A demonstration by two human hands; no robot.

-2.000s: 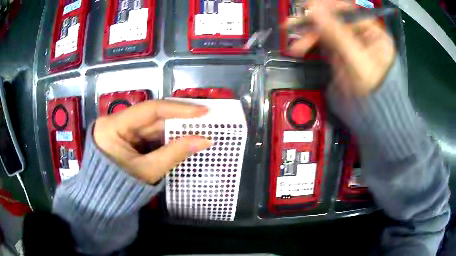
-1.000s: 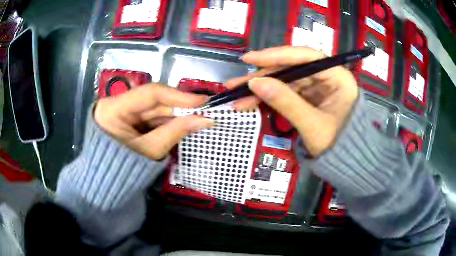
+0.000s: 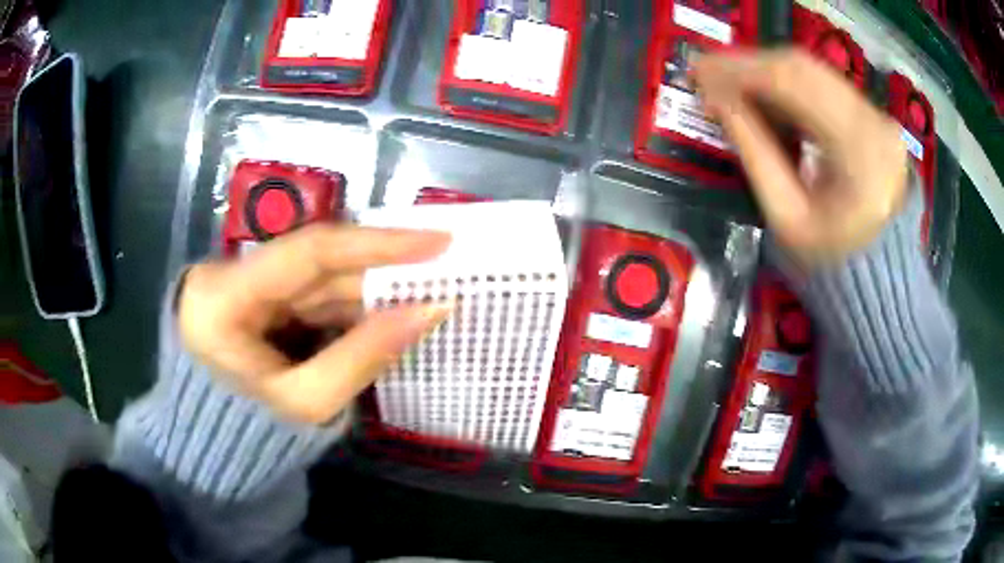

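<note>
My left hand pinches the white dot sticker sheet at its upper left side; the sheet covers most of a red phone under it. My right hand is blurred, with fingers pinched over the red phone in the upper right. The tweezers are mostly hidden by this hand and by blur; their tips and any dot cannot be made out. Another open-backed red phone lies right of the sheet, with its black ring and red centre at the upper end.
The clear blister tray holds several more red phones, such as one at the left and one at the lower right. A dark-screened smartphone lies left of the tray with a white charging cable plugged in.
My right hand has moved from the sheet up and right to over a phone. The top margin of the sheet shows again. The tray has shifted slightly in view.
</note>
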